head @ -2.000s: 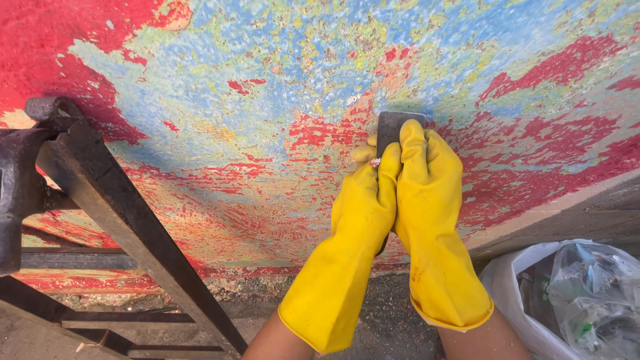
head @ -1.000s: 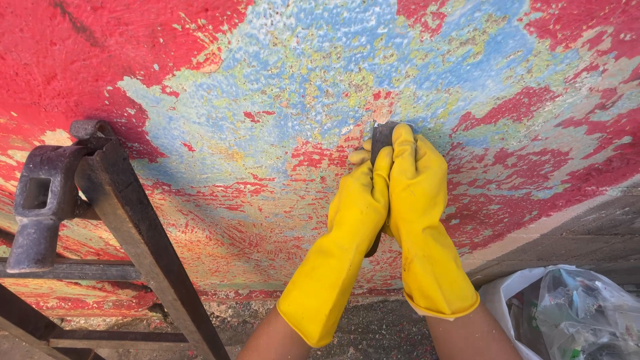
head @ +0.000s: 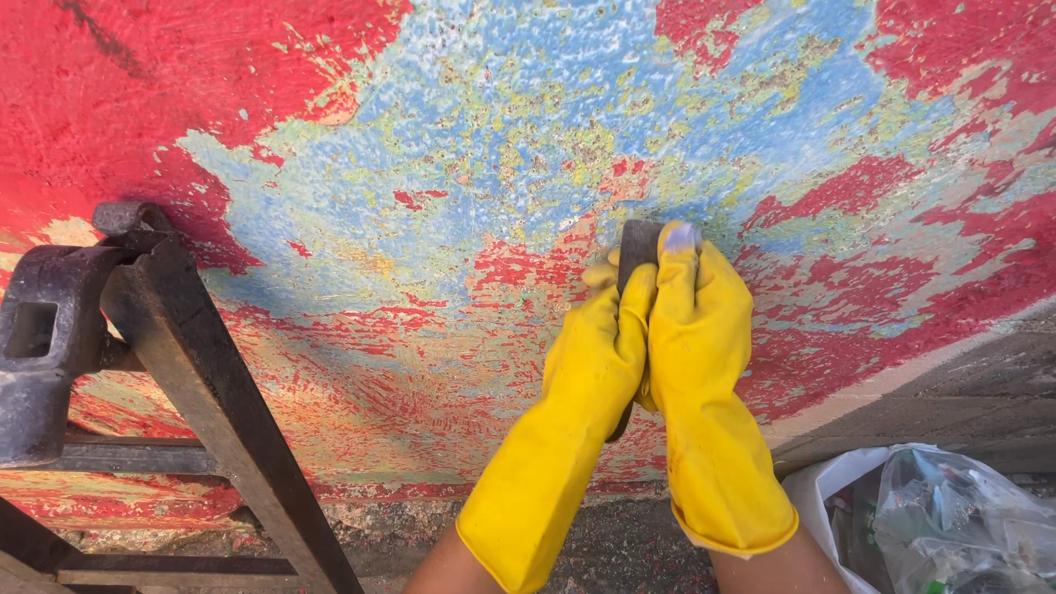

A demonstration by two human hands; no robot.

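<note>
My left hand and my right hand, both in yellow rubber gloves, are closed side by side around a flat metal scraper. The scraper's dark blade stands up between the fingers, its upper end at the wall. A lower end of the tool shows beneath the hands; its middle is hidden by the gloves. The painted wall has patchy red, blue, yellow and green layers with flaked areas around the blade. A pale smear lies on the right glove's fingertip.
At the left stands a dark metal frame with a hammer head near its top. A white sack holding clear plastic waste sits at the lower right. Rough ground runs along the wall's foot.
The scraper blade, broad side showing two seconds ago, appeared narrow and turned one second ago, and shows somewhat wider now. Both hands stay closed around it. The view has shifted somewhat.
</note>
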